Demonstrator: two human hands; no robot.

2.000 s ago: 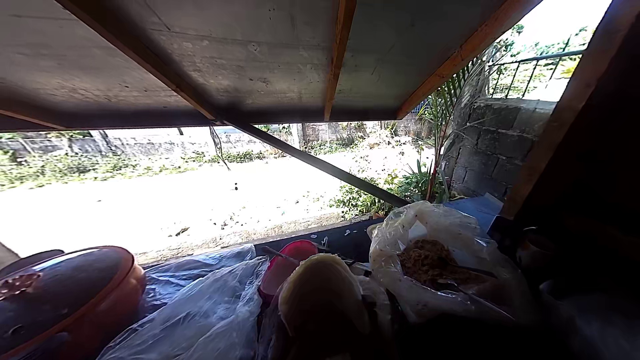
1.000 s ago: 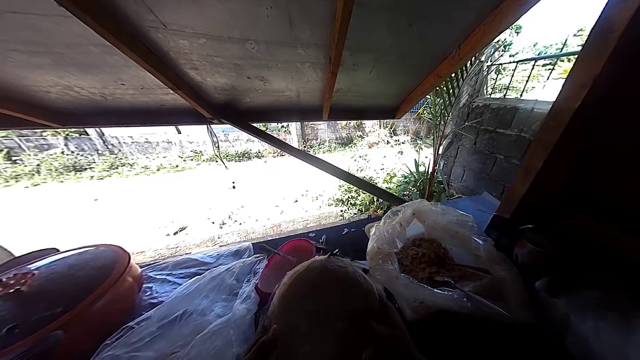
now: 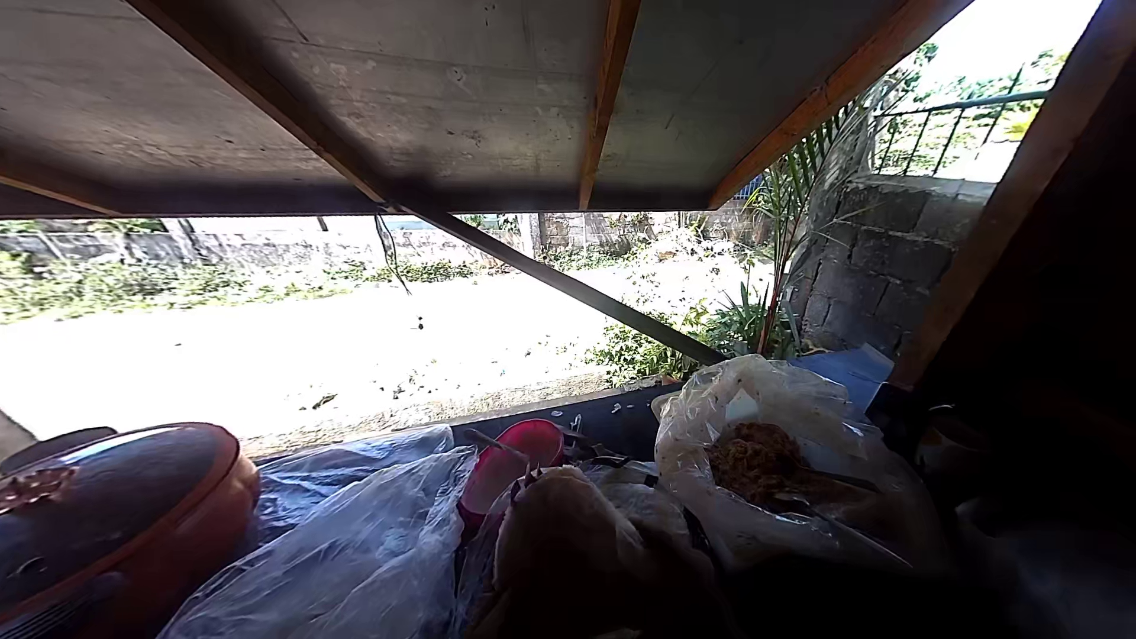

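Note:
At the bottom centre, a pale, rounded, bread-like piece stands in front of a pink plastic cup. Deep shadow covers its lower part, where my hands seem to be; their outlines and fingers do not show well enough to tell what each one holds. A utensil handle leans across the cup's mouth. Right of the pale piece, an open clear plastic bag holds brown shredded food, with what looks like a utensil in it. Crumpled clear plastic sheeting lies to the left.
A reddish-brown pot with a glass lid stands at the far left. A slanting prop supports the raised panel overhead. Beyond the dark counter edge are bright ground, plants and a block wall.
The pale piece has changed its pose: two seconds ago it showed as a tall oval, then as a broad, darker dome. Now its top slopes down to the right, and more of the pink cup shows.

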